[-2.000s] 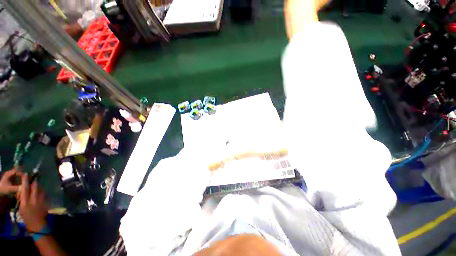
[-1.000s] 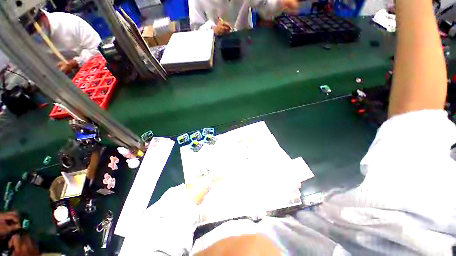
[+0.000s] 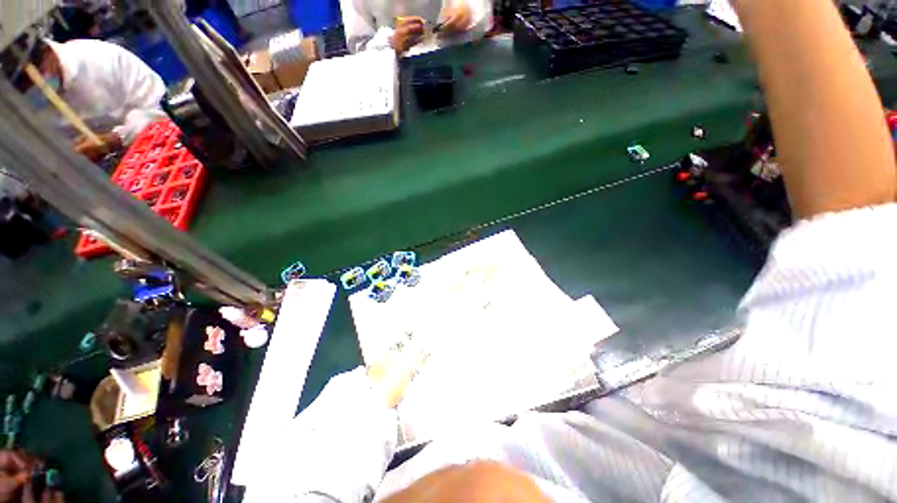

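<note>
White backing sheets (image 3: 531, 285) lie on the dark green bench mat in front of me, strongly glaring. My left hand (image 3: 398, 373) rests at their lower left part, pale and washed out; its fingers and anything in them cannot be made out. My right forearm is raised at the right and runs out of the top edge; the hand is out of the picture. Several rounded-square housings with teal-blue rims (image 3: 380, 275) sit together at the sheets' upper left corner. Another housing (image 3: 294, 271) lies further left. A long white strip (image 3: 285, 378) lies left of the sheets.
A metal post (image 3: 148, 211) slants across the left side. A red tray (image 3: 157, 177), a white box (image 3: 347, 93) and a black parts tray (image 3: 600, 37) stand further back. Dark equipment (image 3: 738, 192) is at right. Small parts and tools lie at left. Other people work across the bench and at left.
The view has tilted up, showing more of the far bench. My right arm has swung to the right, off the sheets. My left hand has come into view on the sheets.
</note>
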